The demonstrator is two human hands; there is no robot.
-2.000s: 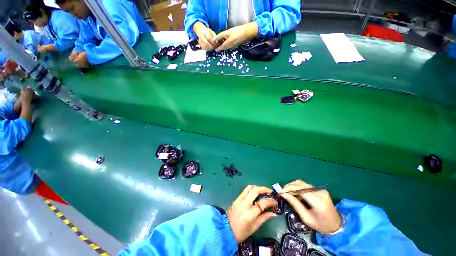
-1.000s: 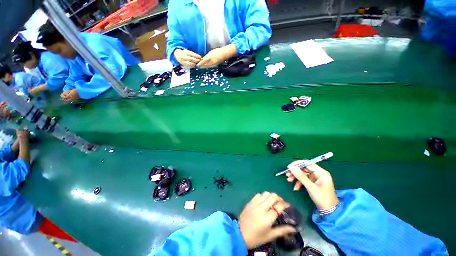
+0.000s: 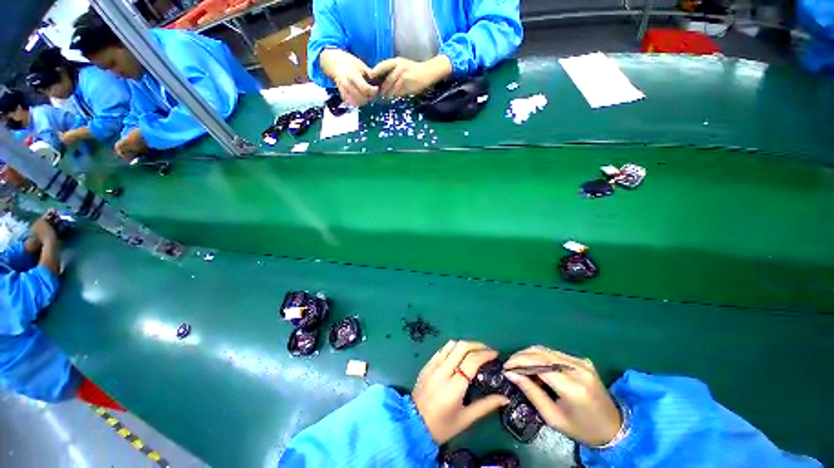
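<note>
My left hand [image 3: 455,391] holds a black device housing [image 3: 490,377] between thumb and fingers, low in the middle of the view. My right hand [image 3: 569,395] holds thin dark tweezers [image 3: 547,368] like a pen, their tip end over the housing. The fingers hide part of the housing and the tip. Another black housing [image 3: 522,420] lies between my hands, just below the held one. More black housings [image 3: 475,459] show at the bottom edge, partly cut off.
Several housings [image 3: 304,311] lie left of a small black heap [image 3: 420,329], with a pale square piece [image 3: 357,368] near. Beyond, the belt [image 3: 384,210] carries a housing [image 3: 578,267] and an opened unit [image 3: 614,180]. A person opposite works by scattered white bits [image 3: 399,121]; others are at left.
Between one and two units appear near my right: a housing now on the belt has moved right. My left hand has taken hold of another housing; my right hand has come back down to it.
</note>
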